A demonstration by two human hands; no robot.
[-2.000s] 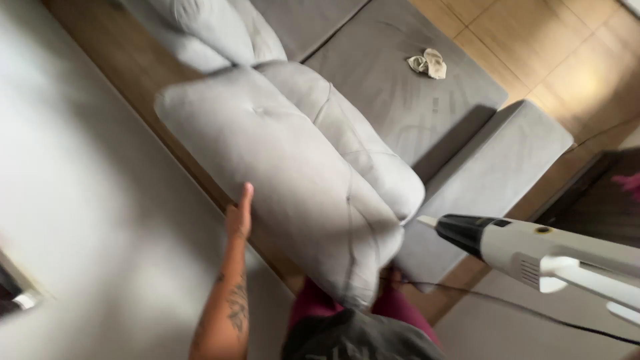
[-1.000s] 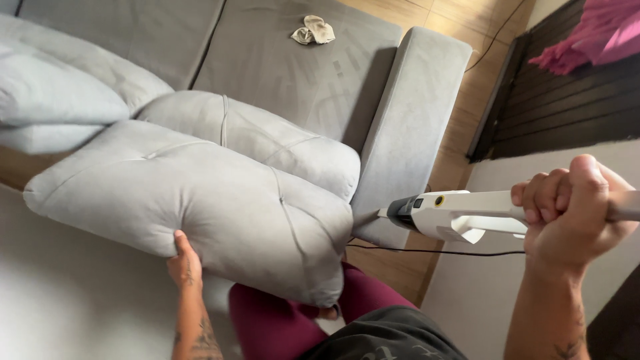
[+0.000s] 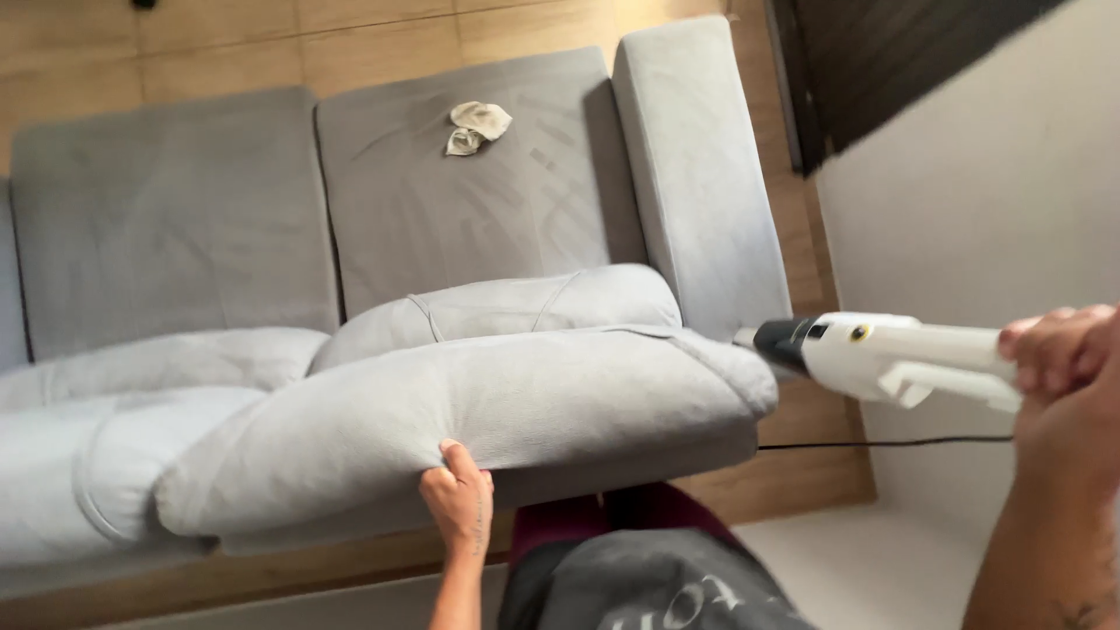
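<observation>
My left hand (image 3: 458,492) grips the lower edge of a grey sofa back cushion (image 3: 525,402), its fabric pulled into creases at the fingers. At the right edge my right hand (image 3: 1063,354) is closed around the handle of a white and black handheld vacuum cleaner (image 3: 875,354). The vacuum's narrow nozzle points left, beside the cushion's right end and the lower end of the grey sofa armrest (image 3: 704,175). Whether the nozzle touches the fabric cannot be told. Behind the held cushion lies another grey cushion (image 3: 507,302).
A pair of crumpled pale socks (image 3: 477,127) lies on the sofa's right seat (image 3: 464,210). More cushions (image 3: 175,437) are at left. A black cord (image 3: 884,444) runs right from below the cushion. A white wall (image 3: 962,219) and a dark slatted panel (image 3: 884,61) stand at right.
My left hand has gone from lying against the cushion to gripping its edge. The cushion has tipped toward the sofa seat. My view has turned a lot.
</observation>
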